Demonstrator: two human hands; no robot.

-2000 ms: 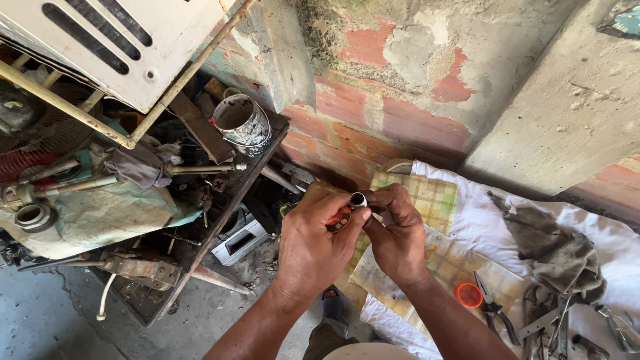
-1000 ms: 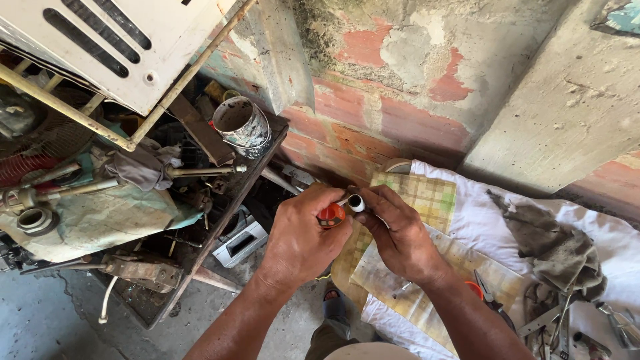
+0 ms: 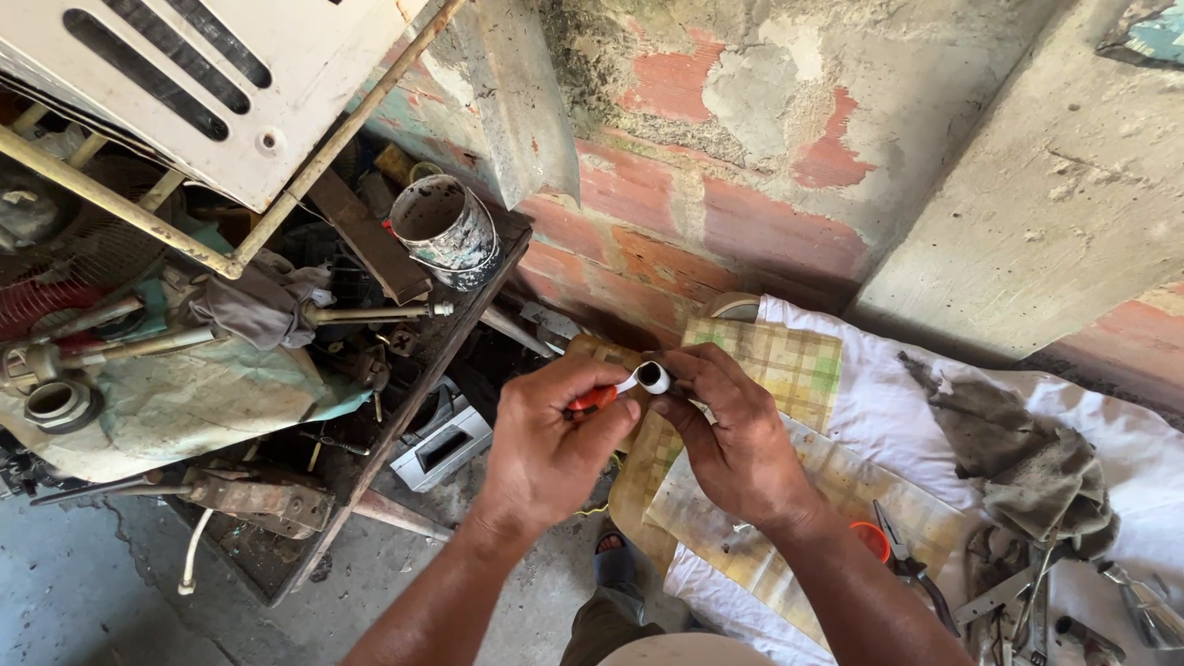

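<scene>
Near the middle of the view, my left hand (image 3: 560, 435) grips a small red-orange object (image 3: 592, 399), mostly hidden by the fingers. A white strip, possibly thread seal tape, runs from it to a short round tube (image 3: 652, 376) whose open end faces up. My right hand (image 3: 735, 425) pinches that tube between thumb and fingers, close beside the left thumb. Below the right hand lies a checked cloth (image 3: 869, 481). An orange-red ring-shaped piece (image 3: 870, 540) and pliers (image 3: 911, 564) rest near my right forearm.
At left, a cluttered wooden table (image 3: 407, 416) holds a paint-stained bucket (image 3: 449, 231), pipes and rags. A white slotted panel (image 3: 231, 83) hangs over it. On the right, a dark rag (image 3: 1027, 453) and several metal tools lie on white cloth (image 3: 832, 333). A brick wall (image 3: 777, 222) stands behind.
The left hand has shifted slightly away from the tube, and a white strip now shows between the red-orange object and the tube. The right hand still holds the tube.
</scene>
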